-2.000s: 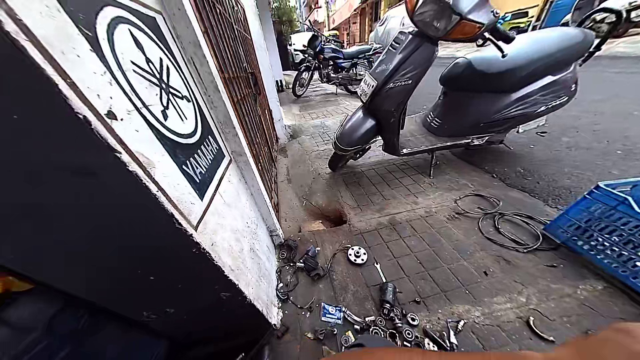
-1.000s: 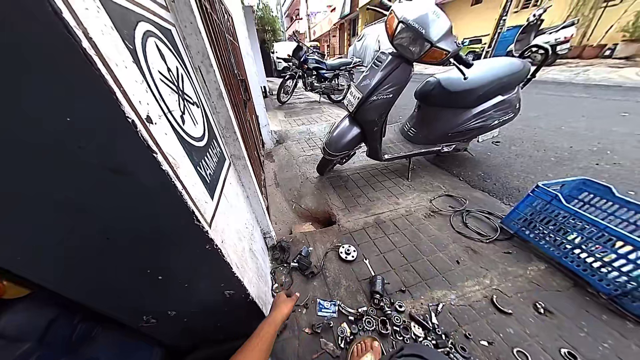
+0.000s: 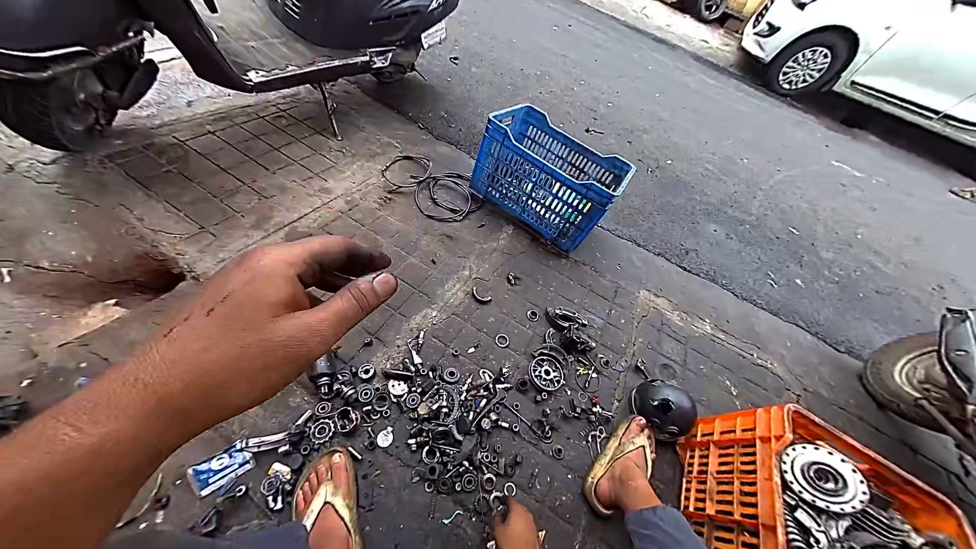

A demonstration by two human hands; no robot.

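Observation:
My left hand (image 3: 282,313) hangs over the pavement at centre left, its fingers curled forward and the thumb apart, with nothing seen in it. Below and right of it spreads a pile of small metal engine parts (image 3: 450,404), among them gears, rings and bolts. Low at the bottom centre, my right hand (image 3: 516,526) reaches into the near edge of the pile, its fingertips at a small metal ring (image 3: 496,501); whether it grips the ring is unclear. A spoked metal wheel-like part (image 3: 547,372) lies at the pile's right side. A blue and white packet (image 3: 220,470) lies at the left.
An orange plastic crate (image 3: 732,465) with engine parts stands at lower right, beside a round black object (image 3: 663,409). A blue crate (image 3: 545,183) and coiled cable (image 3: 442,194) lie farther off. My sandalled feet (image 3: 328,492) flank the pile. A hole (image 3: 156,276) opens at left; a scooter (image 3: 252,69) stands behind.
The view has swung right and down, bringing the orange crate into sight. My left hand, low near the wall parts one second ago, is now raised over the pavement. My right hand has come into view.

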